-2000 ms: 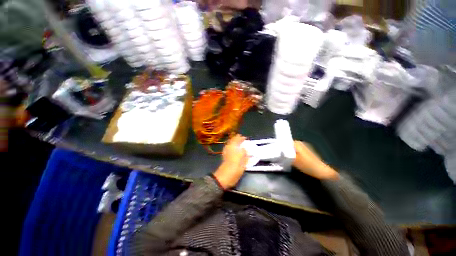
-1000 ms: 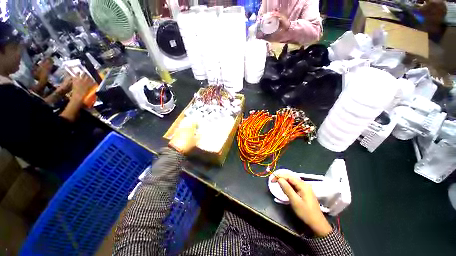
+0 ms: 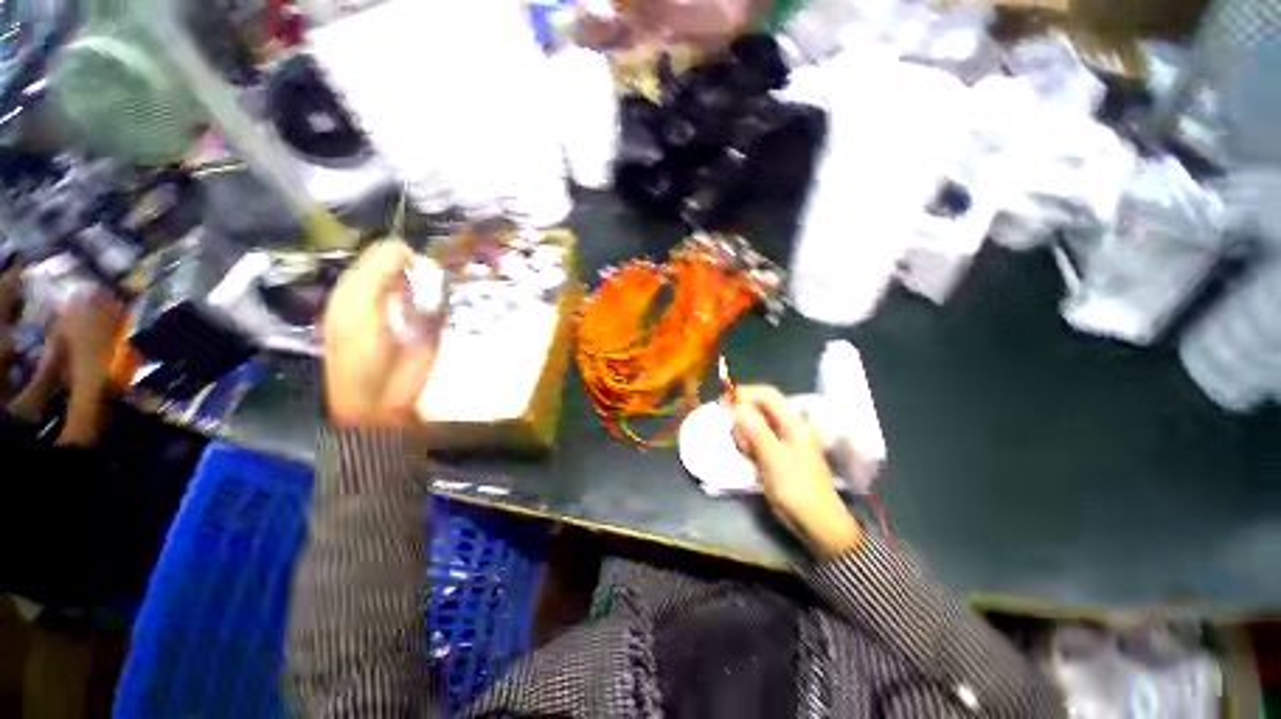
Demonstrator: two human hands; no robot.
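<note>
The white bracket housing (image 3: 851, 419) lies on the bench near its front edge, its round cup (image 3: 714, 450) to the left. My right hand (image 3: 794, 471) rests over the housing and pinches a thin red-and-white wire end above the cup. A red lead shows at the housing's right end. My left hand (image 3: 372, 337) is raised over the left side of the parts carton (image 3: 492, 372) and holds a small white part (image 3: 424, 288), blurred. More small white pieces with leads lie in the carton's rear. The orange wire harness bundle (image 3: 646, 337) lies between carton and housing.
White shell columns (image 3: 436, 106) stand behind the carton, another column (image 3: 871, 197) rear right. Black shells (image 3: 717, 134) are heaped between them. White housings (image 3: 1145, 253) are piled right. A ring-shaped part (image 3: 267, 298) lies left. A blue crate (image 3: 211, 590) is below. Another person's hand (image 3: 84, 344) shows far left.
My left hand has risen from the carton's front to its rear left, now with a small white part. My right hand remains at the housing, and a wire end stands up from its fingertips. The view has shifted.
</note>
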